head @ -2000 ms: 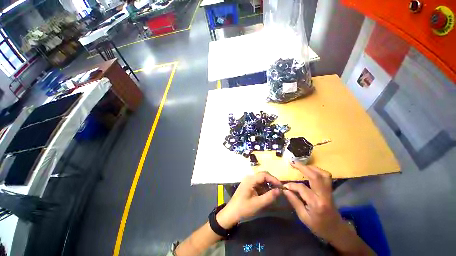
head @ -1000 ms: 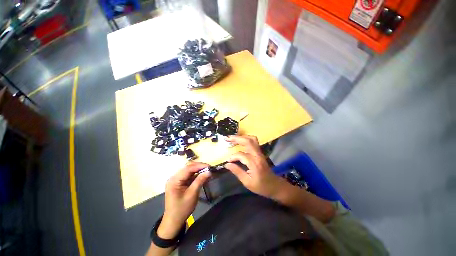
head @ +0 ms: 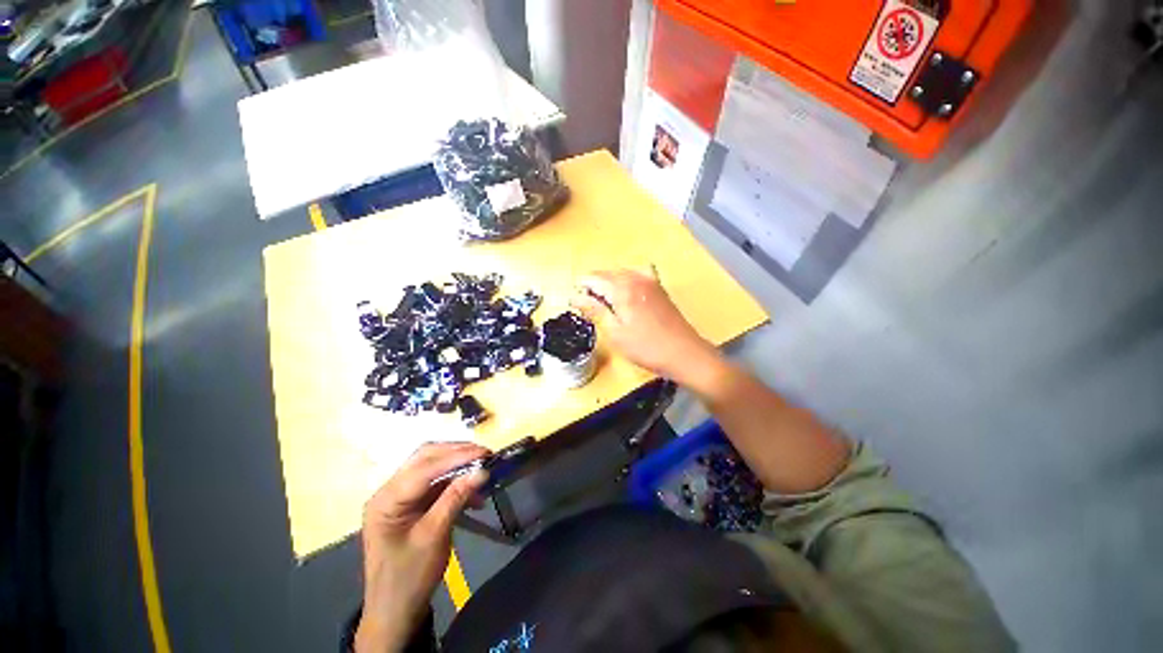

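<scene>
My left hand (head: 415, 517) holds a small black part (head: 513, 450) between thumb and fingers, off the table's front edge. My right hand (head: 644, 325) is over the table, just right of the cup (head: 580, 373), with its fingers bent near the cup's far right rim. A thin tip shows just above its knuckles; whether the fingers grip a stick is too small to tell. The cup is whitish-silver, with black stuff in its opening. A loose pile of black parts (head: 440, 338) lies left of the cup. One black part (head: 472, 411) lies at the pile's near edge.
A clear bag of black parts (head: 497, 179) stands at the far end of the yellow table (head: 319, 498). A white table (head: 306, 140) is beyond. A blue bin (head: 657, 478) with parts is below right. An orange machine (head: 791, 64) is upper right. My cap brim covers the bottom.
My right hand has left the held part and moved up and right, beside the cup. My left hand still holds the part. Earlier both hands were together at it. The view has turned right.
</scene>
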